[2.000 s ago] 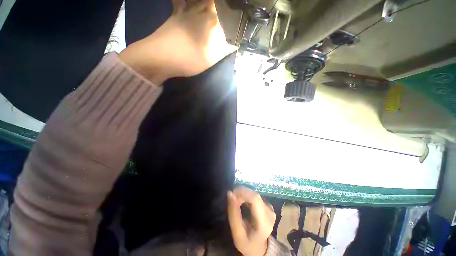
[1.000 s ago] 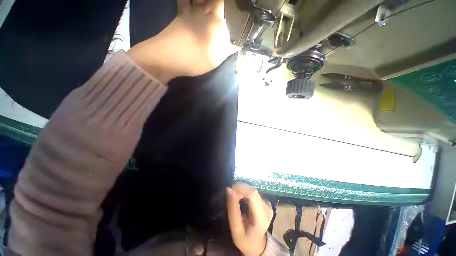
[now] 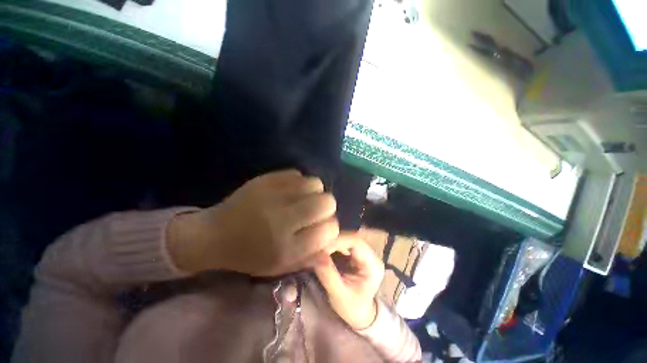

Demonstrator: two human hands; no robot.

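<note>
A dark fabric panel (image 3: 284, 92) hangs from the white machine table over its green front edge towards my body. My left hand (image 3: 262, 223) is closed on the near end of the panel, close to my chest. My right hand (image 3: 351, 276) is beside it, its thumb and finger pinched at the fabric's near edge and touching my left hand. The fingertips are partly hidden between the hands. The needle area is out of view.
The white table (image 3: 426, 92) has a green edge (image 3: 440, 188). Dark snips (image 3: 500, 53) lie on the machine bed at upper right. A bright screen shows in the top right corner. A blue basket (image 3: 532, 305) with clear plastic stands at lower right.
My left hand has come down from the needle area to my right hand near my chest. The view has shifted down, and the needle area has left the picture.
</note>
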